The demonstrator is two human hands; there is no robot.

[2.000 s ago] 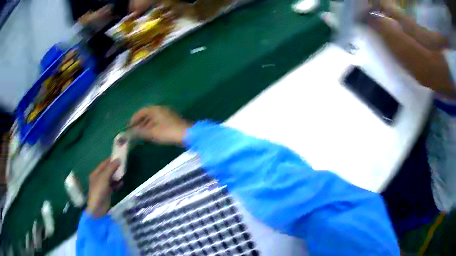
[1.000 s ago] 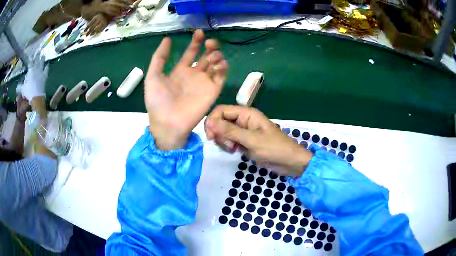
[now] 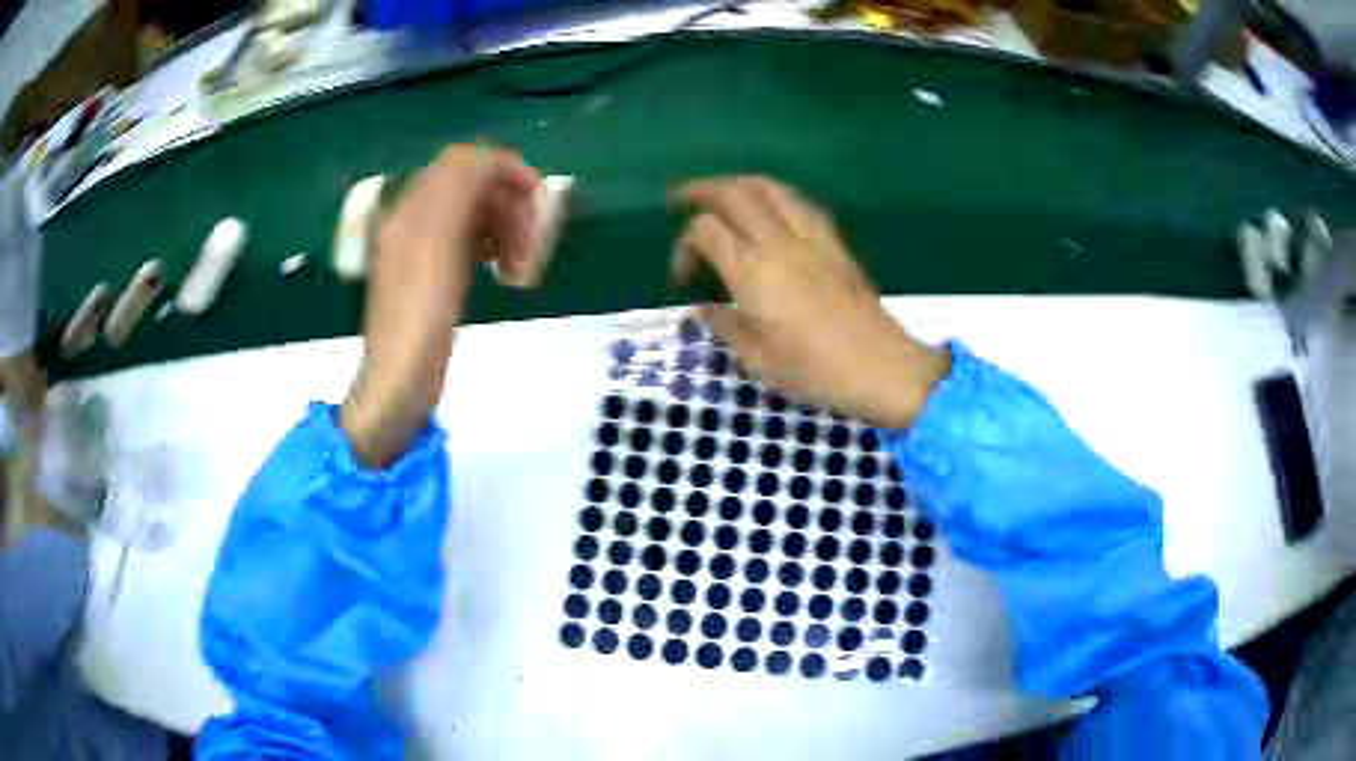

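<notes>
My left hand [image 3: 451, 245] is over the green belt, blurred, its curled fingers around the left side of an off-white device housing [image 3: 555, 223]. The fingers hide part of the housing. My right hand [image 3: 796, 290] is to its right, above the back edge of the sticker sheet, fingers bent and blurred. Whether it pinches a small pad does not show. The sticker sheet [image 3: 720, 567] with rows of round black pads lies on the white bench in front of me. Both forearms are in blue sleeves.
More housings lie on the green belt [image 3: 982, 179] at left, one [image 3: 360, 226] beside my left wrist. Several pale housings [image 3: 1282, 250] are at far right, near a black smartphone [image 3: 1288, 457]. A blue bin [image 3: 491, 12] is at the back. Parts of other people show at both sides.
My left hand has turned from open, palm showing, to curled at a housing. My right hand has moved away from the left and opened somewhat. The view has shifted, showing more bench at right.
</notes>
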